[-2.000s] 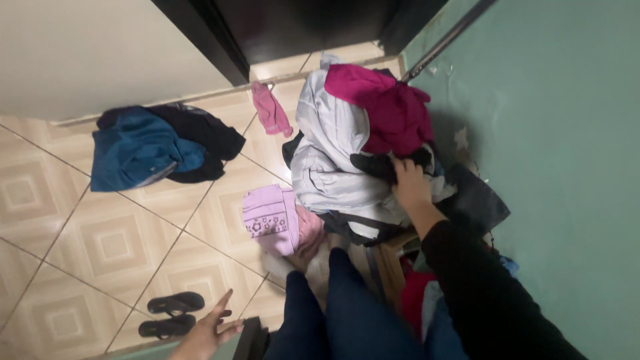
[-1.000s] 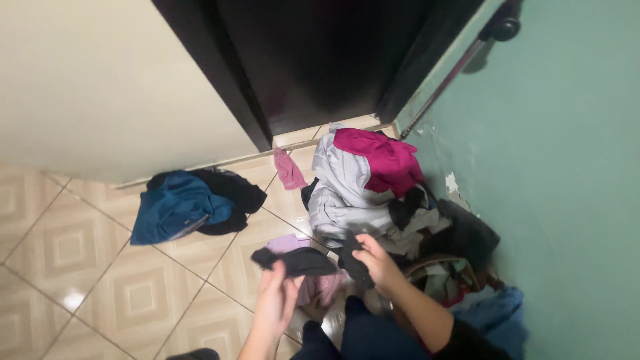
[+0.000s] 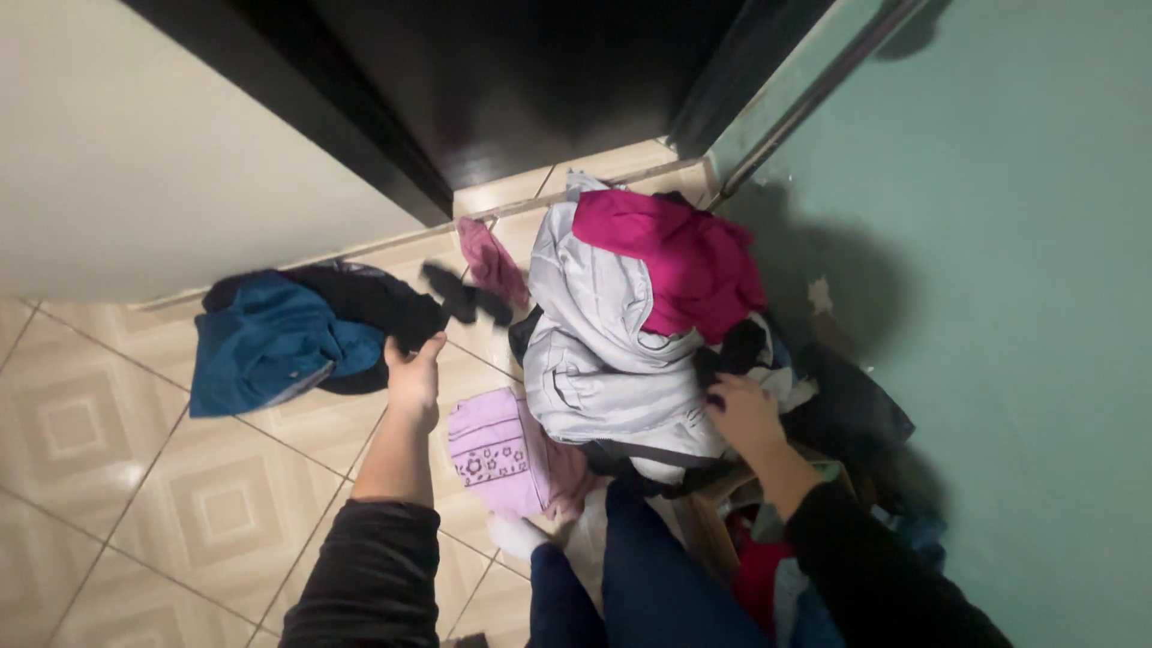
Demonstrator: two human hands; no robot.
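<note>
My left hand is stretched forward with its fingers apart, holding nothing. Just beyond it, a blurred small black cloth item is in front of a pink sock-like cloth. To its left lie a blue garment and a black garment, bunched on the floor. My right hand reaches into the heap's right side and touches dark cloth; its fingertips are partly hidden. The heap has a light grey jacket with a magenta garment over it. A folded lilac cloth with flower print lies near my feet.
A dark door is ahead, a pale wall left and a green wall right. A metal pole leans in the corner. At lower right, a box holds red and blue clothes. Floor tiles extend left.
One second ago both hands held dark cloth pieces close together. My left hand has since moved away from them and let go; my right hand is back at the heap.
</note>
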